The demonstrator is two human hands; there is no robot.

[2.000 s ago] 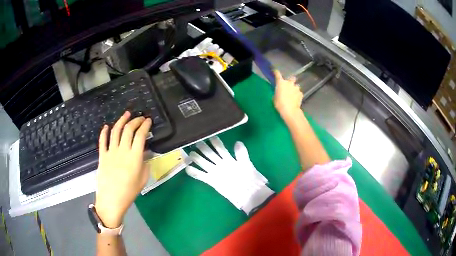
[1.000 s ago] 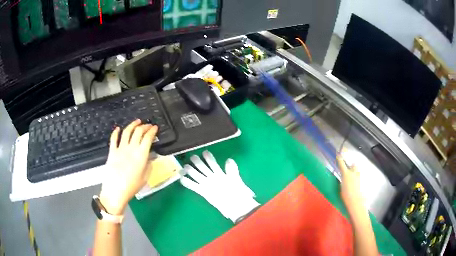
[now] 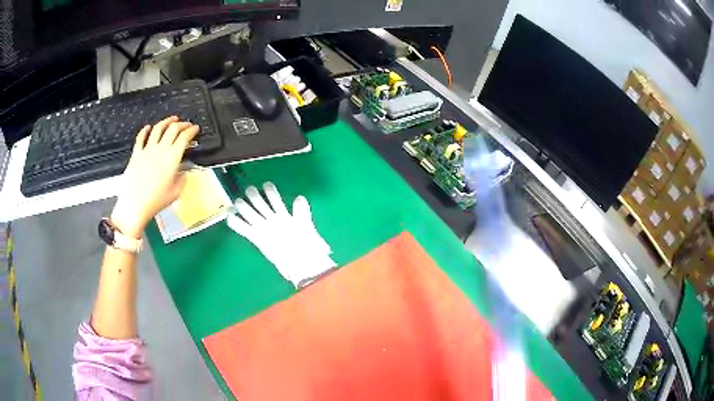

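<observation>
My left hand (image 3: pixel 154 174) is bare, with a watch on its wrist. Its fingertips rest on the lower right part of the black keyboard (image 3: pixel 102 129) and it holds nothing. A long clear plastic strip (image 3: pixel 495 243), bluish and motion-blurred, runs from the circuit board (image 3: pixel 458 160) on the conveyor down over the bench edge to the bottom of the picture. I cannot make out my right hand. Another circuit board (image 3: pixel 398 102) with a grey heatsink bar lies just beyond the first, on a black carrier.
An empty white glove (image 3: pixel 282 235) lies on the green mat (image 3: pixel 360 188), behind the red pad (image 3: pixel 352 337). A mouse (image 3: pixel 258 95), black parts bin (image 3: pixel 317 110) and paper form (image 3: pixel 192 205) are near the keyboard. More boards (image 3: pixel 616 329) lie at right on the conveyor. A dark screen (image 3: pixel 564 110) stands beyond.
Two boards have come along the conveyor beside the bin. The strip has swung towards me and right, and my right hand has dropped from sight. My left hand stays at the keyboard.
</observation>
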